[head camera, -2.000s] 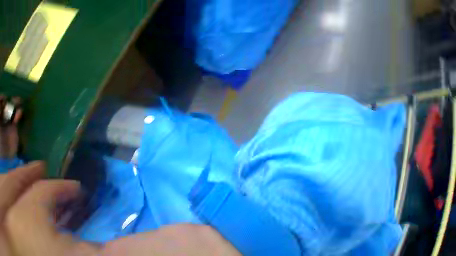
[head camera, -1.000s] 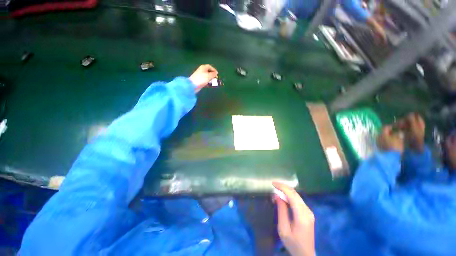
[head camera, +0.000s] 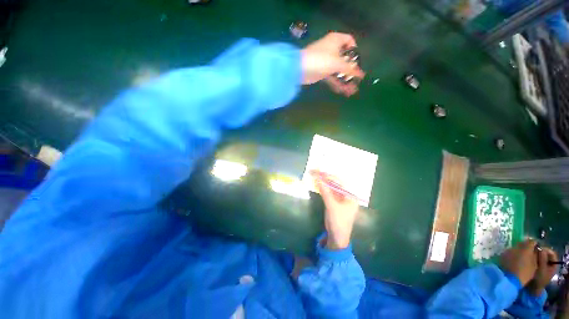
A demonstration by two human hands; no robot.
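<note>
My left hand (head camera: 334,63), bare below a blue sleeve, is beyond the sheet with its fingers curled around a small dark and silver unit (head camera: 350,56), which they partly cover. My right hand (head camera: 340,209) is over the near edge of a white, hand-sized sheet (head camera: 346,163) on the bench. It holds a slim pink tool (head camera: 330,182), blurred, across the lower part of the sheet. The tool's tip is not clear. Other small units stand apart beyond my hands, one at the top (head camera: 298,28) and one to the right (head camera: 412,81).
The dark-green bench (head camera: 399,131) has glare near my body. A long brown strip holder (head camera: 450,199) lies right of the sheet, beside a green tray (head camera: 521,218) of small white pieces. A neighbouring person's hands (head camera: 527,261) work at lower right. A metal post (head camera: 524,169) is at right.
My right hand has moved from the bench's near edge onto the sheet with the pink tool. My left hand now holds a unit off the bench. The view has turned and come closer.
</note>
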